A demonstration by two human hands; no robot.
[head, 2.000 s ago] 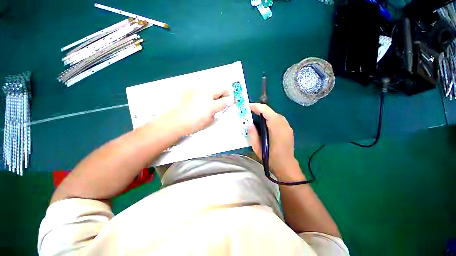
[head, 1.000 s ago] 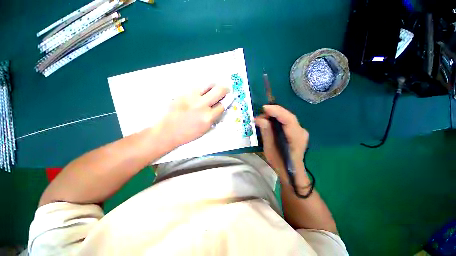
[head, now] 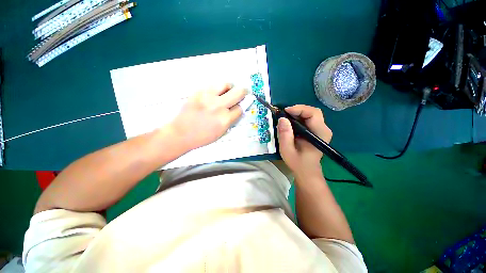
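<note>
A white work board [head: 160, 88] lies on the bench in front of my body. Small green circuit boards [head: 263, 130] stand in a row along its right edge. My right hand [head: 305, 136] holds the black soldering iron [head: 333, 153], its tip touching or just over the row. My left hand [head: 210, 114] lies on the board, fingertips beside the row; a small whitish piece shows at them, but what they pinch is hidden. Thin solder wire [head: 64, 126] runs from the left to the board's left edge and seems to pass under my left hand.
A round dish with silvery contents [head: 345, 81] stands right of the board. The black soldering station [head: 406, 50] is at the upper right, its cord [head: 413, 133] hanging down. A bundle of white strips [head: 80, 26] lies at the upper left. More strips are cut off at the left edge.
My right hand has tilted the iron, which pointed straight up beside the board, so its tip now reaches left to the circuit boards. My left hand has stayed near the row. The view has shifted.
</note>
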